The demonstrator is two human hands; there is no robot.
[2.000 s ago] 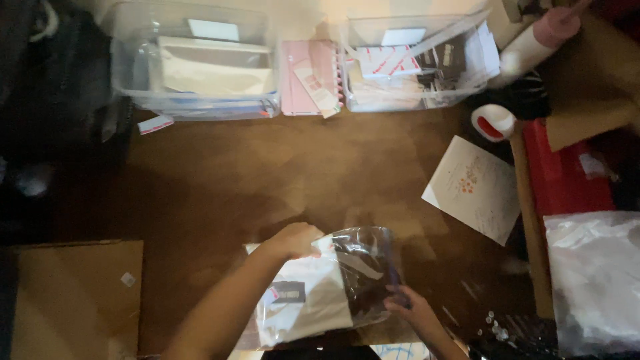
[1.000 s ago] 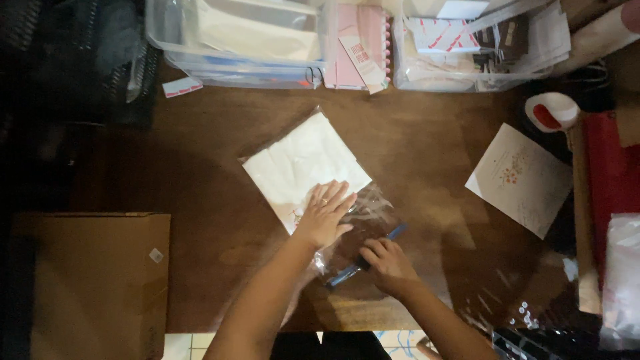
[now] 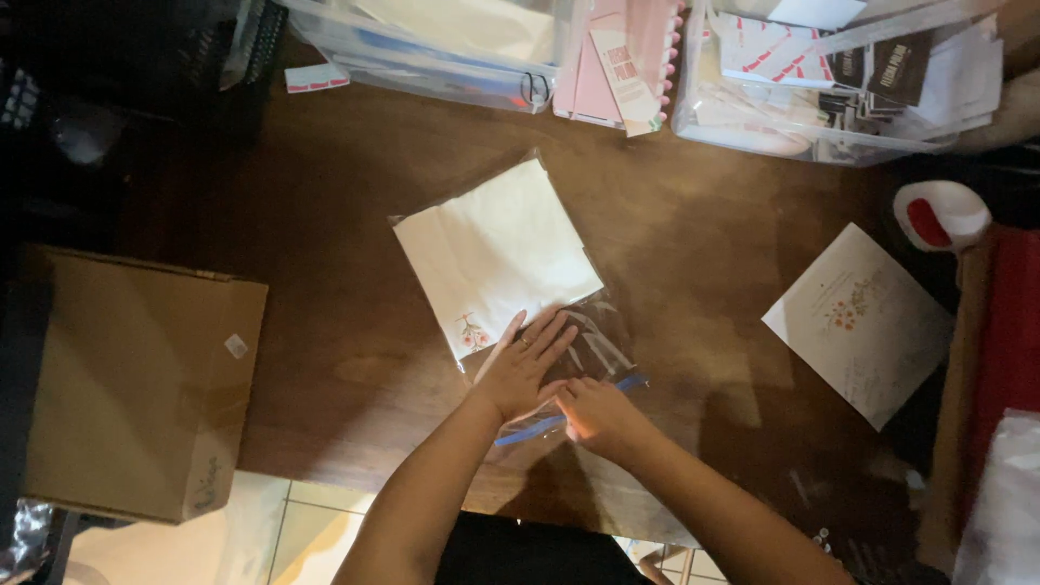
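Note:
A folded white cloth [image 3: 500,244] with a small embroidered floral motif at its lower corner lies flat inside a clear plastic zip bag [image 3: 597,337] on the wooden table. My left hand [image 3: 524,366] rests on the bag just below the cloth, its fingers spread. Close beside it, my right hand [image 3: 597,418] has its fingers pinched on the bag's blue zip strip [image 3: 528,429]. The strip shows on both sides of that hand; the part beneath the fingers is hidden.
A cardboard box [image 3: 146,382] stands at left. Clear plastic bins [image 3: 756,146] and a pink notebook [image 3: 581,89] line the far edge. On the right lie a card with printed flowers [image 3: 861,325], a white-and-red tape dispenser [image 3: 942,215] and a red box [image 3: 1007,349].
The bag and cloth have turned since two seconds ago and now lie farther from the near edge. Since one second ago, my left hand has slid off the cloth towards the zip strip.

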